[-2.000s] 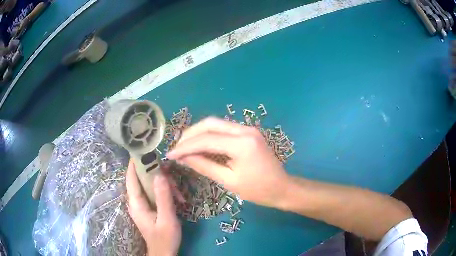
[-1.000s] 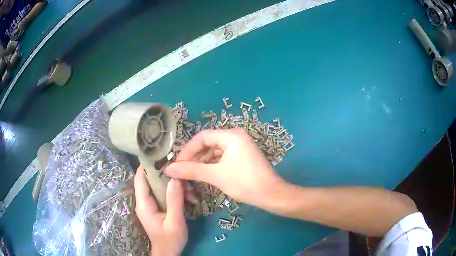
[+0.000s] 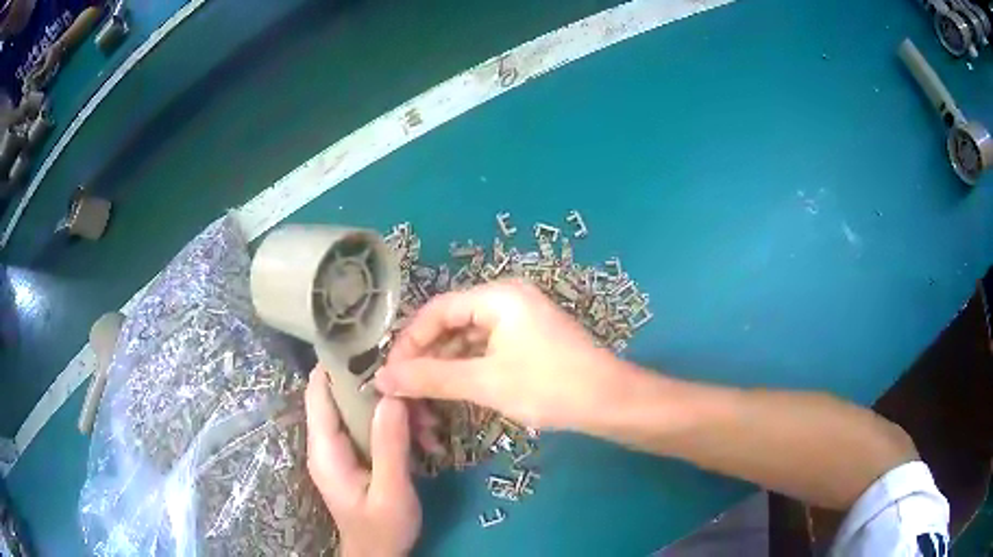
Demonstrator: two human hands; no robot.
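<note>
A beige dryer-like body [image 3: 294, 285] with a spoked grille in its open end is held up by its handle. My left hand [image 3: 365, 473] is closed around the handle from below. My right hand [image 3: 495, 354] has thumb and index finger pinched at the handle just below the drum, beside the dark oval opening [image 3: 364, 360]. A small piece seems to be between the fingertips, mostly hidden. A loose pile of U-shaped clips [image 3: 610, 302] lies on the table behind and under my right hand.
A clear bulging bag of clips [image 3: 201, 381] lies at left. One body [image 3: 89, 214] is on the dark green belt, another [image 3: 101, 370] is beyond the bag. A body [image 3: 967, 147] lies at far right, near more bodies [image 3: 958, 24]. A white strip [image 3: 457, 100] edges the belt.
The drum has turned sideways since the first frame. My right fingers have come to the handle. The belt body has moved left and toward me; a body has appeared at far right.
</note>
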